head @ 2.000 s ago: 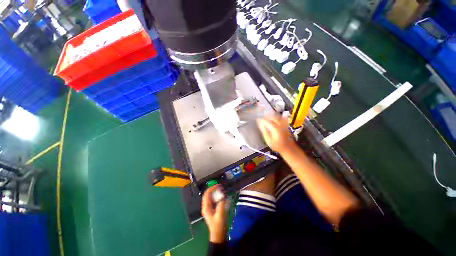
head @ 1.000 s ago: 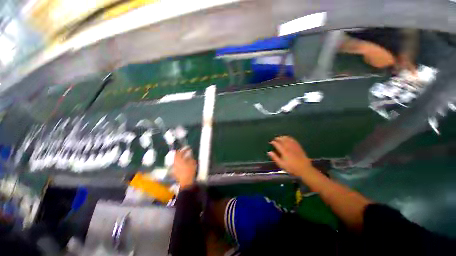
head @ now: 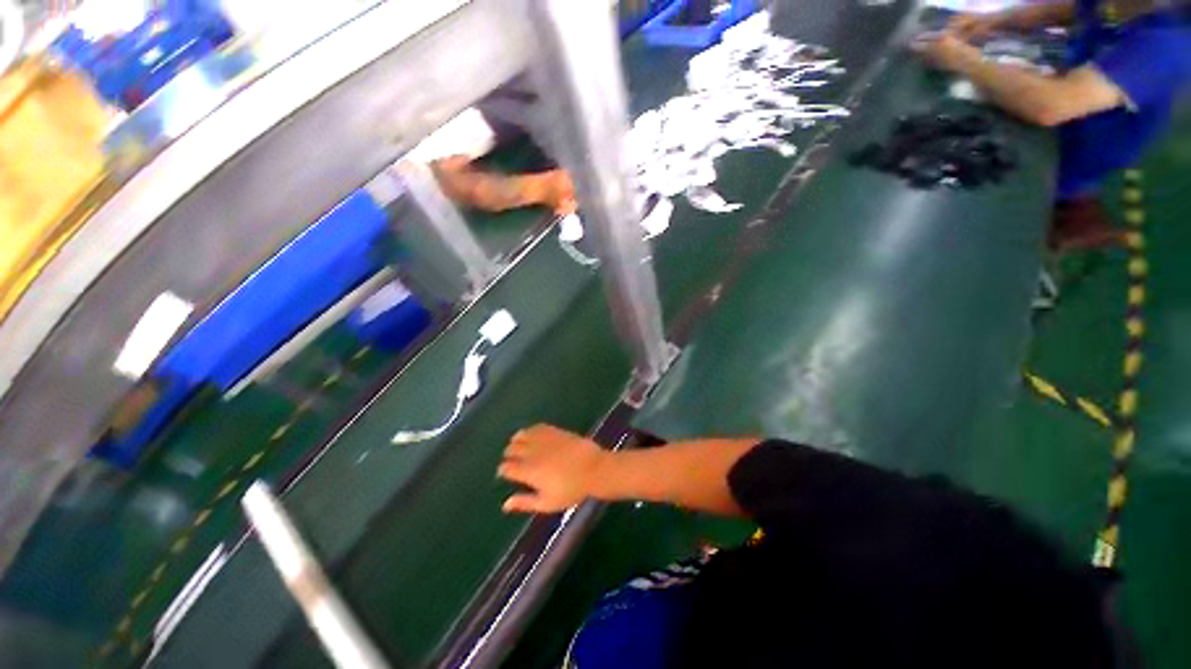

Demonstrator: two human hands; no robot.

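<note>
A white corded unit (head: 496, 327) lies alone on the green conveyor belt (head: 536, 373), its thin cable trailing toward the lower left. My right hand (head: 549, 471) is over the belt's near edge, fingers spread and empty, short of the unit. My left hand is not in view. A large tangled pile of white corded units (head: 731, 111) lies farther up the belt, beyond a metal post.
A metal post (head: 601, 183) rises at the belt's near rail. The white divider strip (head: 307, 575) lies across the belt at lower left. Another person's arm (head: 503, 187) reaches the pile. A black parts pile (head: 943, 149) and another worker (head: 1045, 92) are at upper right.
The view has swung right along the belt. The press and neat rows have left the picture, as has my left hand. My right hand stays open; the large white pile now shows more fully.
</note>
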